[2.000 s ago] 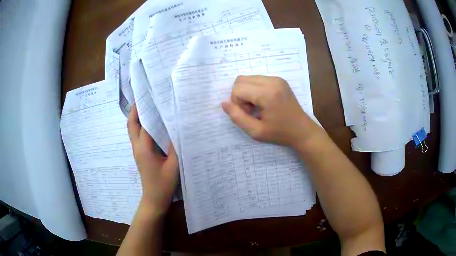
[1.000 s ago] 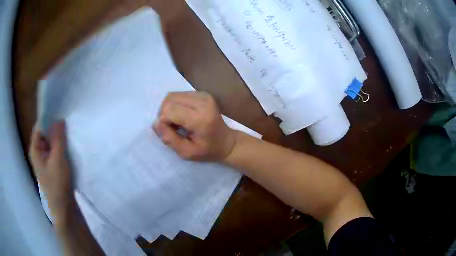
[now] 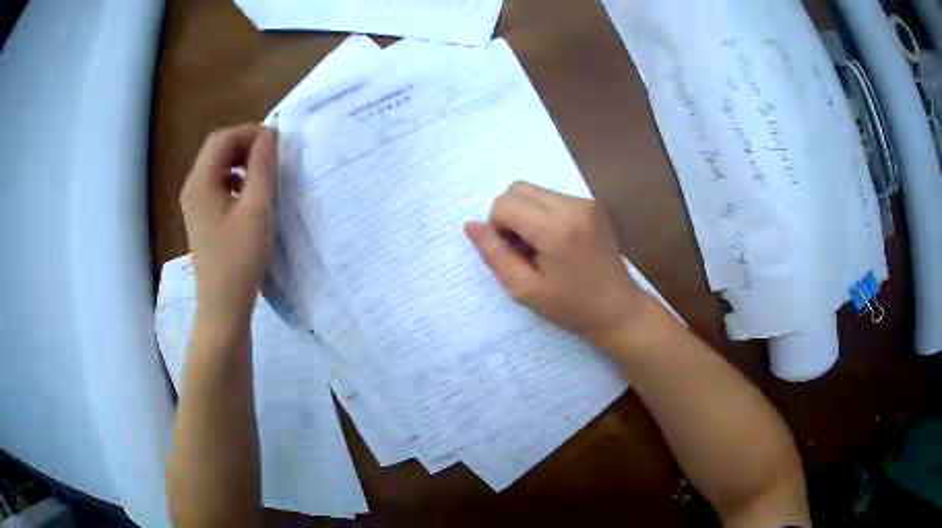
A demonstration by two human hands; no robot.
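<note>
A fanned stack of white production order sheets with ruled tables lies tilted on the dark brown table in front of me. My left hand grips the left edge of the upper sheets, thumb and fingers closed on it. My right hand rests on the right part of the top sheet, fingers curled; whether anything is inside them is hidden. Another ruled sheet lies at the lower left, partly under my left forearm.
A printed sheet lies at the top edge. A handwritten cover sheet wraps a white roll at right, with a blue binder clip. A long white roll stands further right. Wide white paper curls at left.
The view has swung back left. The blurred stack now shows its print and sits nearer the centre. My left hand is higher on its left edge; my right hand stays on the sheets.
</note>
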